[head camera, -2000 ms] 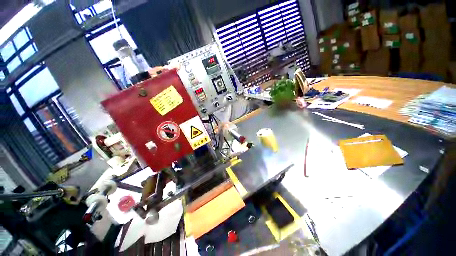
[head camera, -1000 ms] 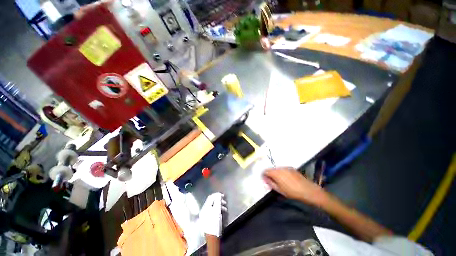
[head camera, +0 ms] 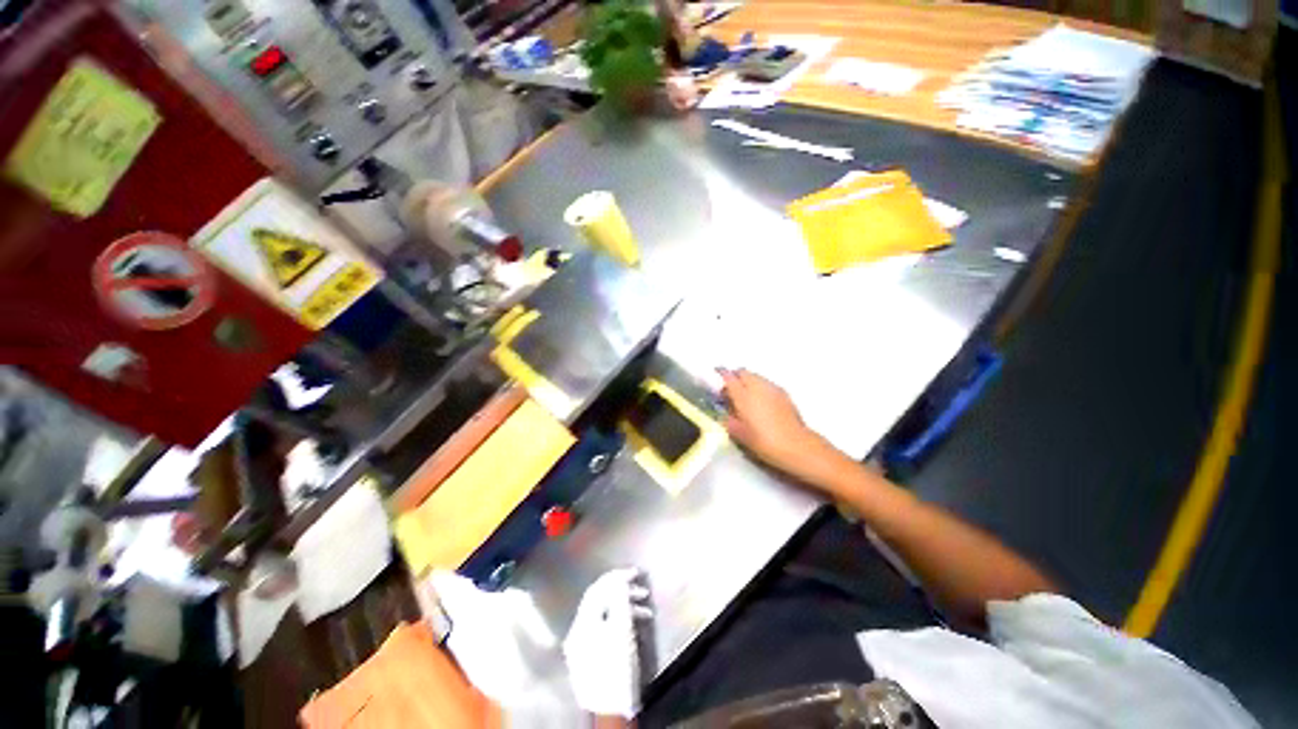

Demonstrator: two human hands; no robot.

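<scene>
An orange-tan leather panel (head camera: 491, 477) lies on the press bed, behind the dark blue button box (head camera: 581, 491) with its red button. My left hand (head camera: 609, 641), in a white glove, is at the bench's front edge, near the button box; its fingers are blurred and nothing shows in it. My bare right hand (head camera: 764, 416) is low over the metal bench top, just right of the black rectangle (head camera: 666, 423) in its yellow frame. Whether its fingertips hold something thin cannot be told. Another orange panel (head camera: 868, 224) lies on white paper farther right.
The red press head (head camera: 128, 214) fills the upper left, beside the grey control panel (head camera: 320, 71). A stack of orange leather (head camera: 406, 684) is at lower left. A yellow roll (head camera: 605, 228) stands behind the plate. Papers (head camera: 1046, 88) and a green plant (head camera: 622, 57) are at the back.
The view has tilted down and turned right. Both hands have come into view since the oldest frame. My right hand has moved forward over the bench, closer to the yellow frame.
</scene>
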